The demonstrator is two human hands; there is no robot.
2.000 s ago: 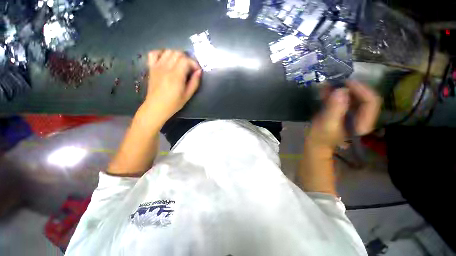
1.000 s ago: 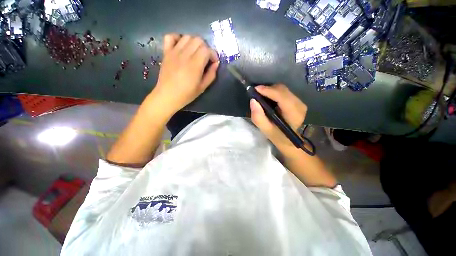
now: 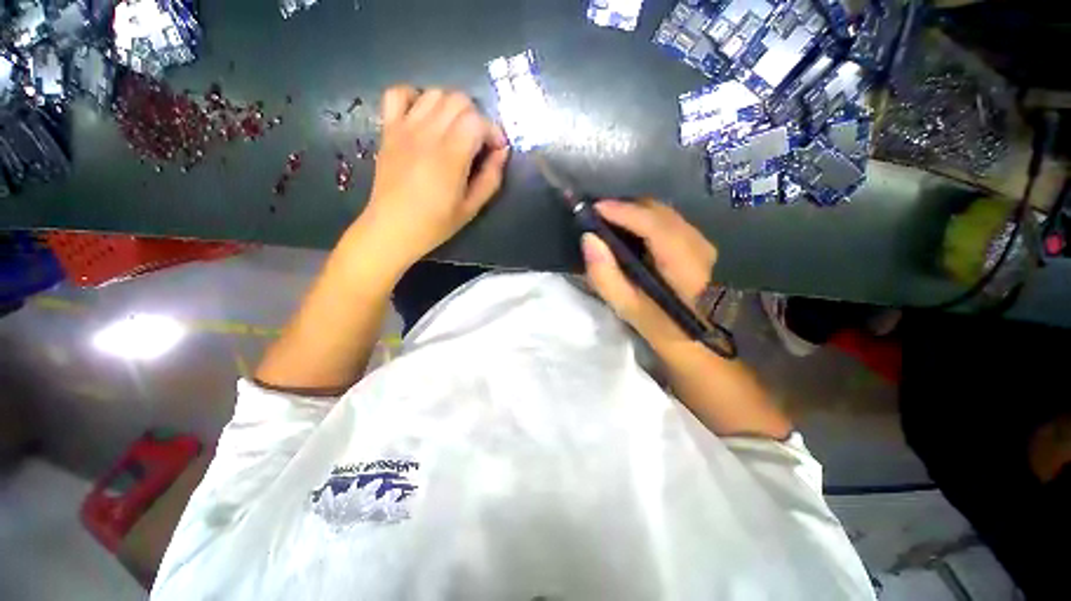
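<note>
A small blue-and-silver circuit board (image 3: 517, 100) lies on the dark green bench top in front of me. My left hand (image 3: 437, 159) rests at its left near edge, fingers curled and thumb pinched against the fingertips; whether a small part is between them is hidden. My right hand (image 3: 652, 258) holds the black soldering iron (image 3: 640, 272) like a pen, its tip pointing up-left at the board's near end. I cannot tell if the tip touches. Tiny dark red components (image 3: 176, 123) lie scattered left of my left hand.
Boards are heaped at the right (image 3: 763, 106) and at the far left (image 3: 41, 71). A bag or tray of dark metal bits (image 3: 951, 123) and a round yellow-green item (image 3: 977, 241) are at the right. A red crate (image 3: 129, 256) is below the bench; another person's dark clothing shows at lower right.
Two seconds ago my right hand was blurred by the right board pile; it has come to the board with the iron. Since one second ago, both hands have barely moved.
</note>
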